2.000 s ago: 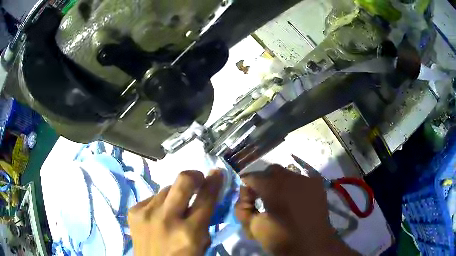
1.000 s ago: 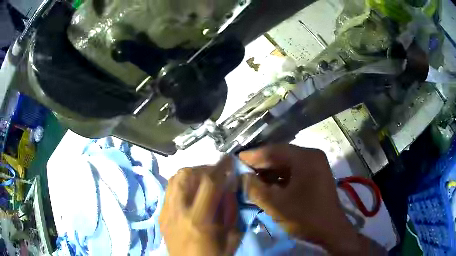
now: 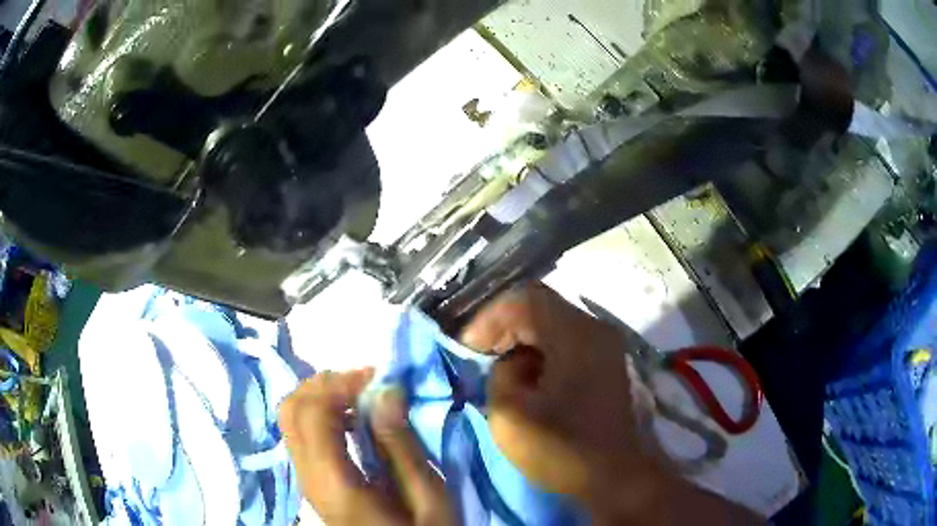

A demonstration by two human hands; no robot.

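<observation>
A light blue and white plush workpiece [image 3: 432,396] is bunched between my hands, its top edge at the presser foot and needle [image 3: 344,269] of the grey-green sewing machine [image 3: 154,113]. My left hand [image 3: 354,442] pinches its left side with bent fingers. My right hand [image 3: 560,396] grips its right side close beside the cylinder arm [image 3: 616,195], fingertips partly hidden. A white part of the piece glares below the presser foot. Blue folds hang down between the hands. The exact stitching point is too bright and blurred to tell.
Scissors with a red handle loop [image 3: 732,388] lie right of my right hand. Piled light blue and white cut panels [image 3: 190,401] lie at left on the white table [image 3: 416,123]. A blue lattice crate [image 3: 878,431] stands at lower right. Yellow items [image 3: 39,324] show at far left.
My hands have spread apart, showing more of the blue folds between them. The white part now shows at the presser foot. The whole view has shifted somewhat.
</observation>
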